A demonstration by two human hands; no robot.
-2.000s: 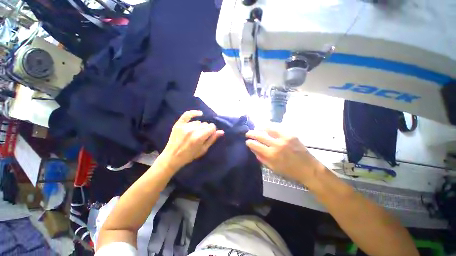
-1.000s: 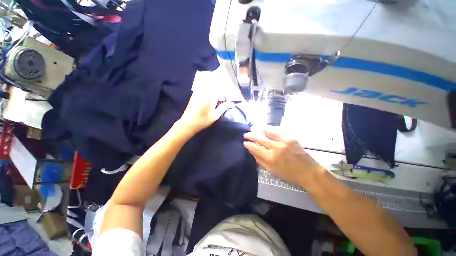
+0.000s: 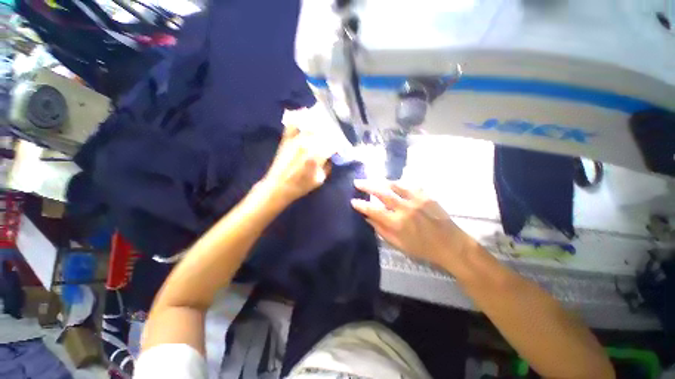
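Observation:
A navy cloth piece [image 3: 318,237] lies under the needle area and hangs over the table's front edge. My left hand [image 3: 298,164] pinches its upper edge just left of the needle. My right hand [image 3: 403,218] lies at the cloth's right edge, fingers slightly spread and pointing at the needle; blur and glare hide whether the fingertips grip it. The white sewing machine head [image 3: 533,96] with a blue stripe is above. Bright glare hides the presser foot and needle.
A large navy garment bundle [image 3: 163,141] lies left of the needle. A small navy piece [image 3: 534,189] and a yellow-green item [image 3: 544,248] lie on the right. Another machine [image 3: 55,111] stands at far left. A red basket [image 3: 121,259] is below it.
Over two seconds my left hand has moved up along the cloth's edge, and the cloth in front has spread out. The whole view has shifted slightly, with the machine head now further left.

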